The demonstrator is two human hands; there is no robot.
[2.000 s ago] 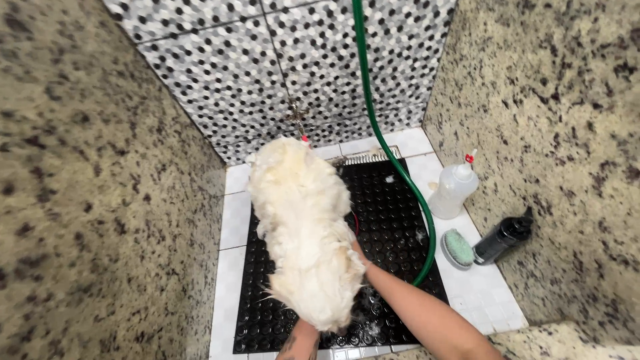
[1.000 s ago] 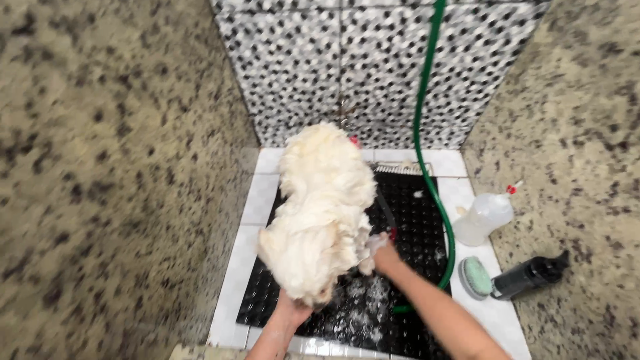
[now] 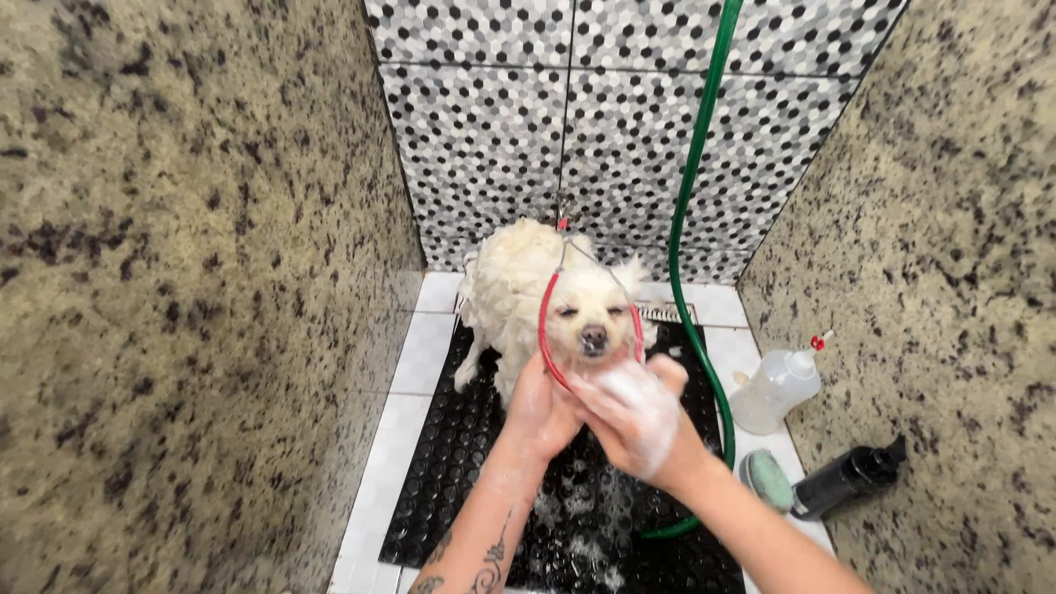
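Note:
A wet, cream-coloured dog (image 3: pixel 511 289) stands on a black rubber mat (image 3: pixel 437 462), its face toward me and its eyes closed. A red-sleeved cable loop (image 3: pixel 545 318) hangs around its head, fastened near the tiled back wall. My left hand (image 3: pixel 540 412) is under the dog's chin and chest, fingers partly hidden behind the loop and fur. White lather covers the back of my right hand (image 3: pixel 639 412), which is beside my left hand just below the dog's muzzle. Whether either hand grips the fur or the loop cannot be told.
A green hose (image 3: pixel 689 190) runs down the back wall onto the mat's right part. On the white tile ledge at right are a translucent squeeze bottle (image 3: pixel 775 392), a green scrubbing sponge (image 3: pixel 769 480) in a dish and a black bottle (image 3: pixel 846 481). Speckled stone walls flank both sides.
The dog has turned from having its back toward me to facing me. Both my hands have moved from around its body to below its muzzle. The red loop now shows around its head.

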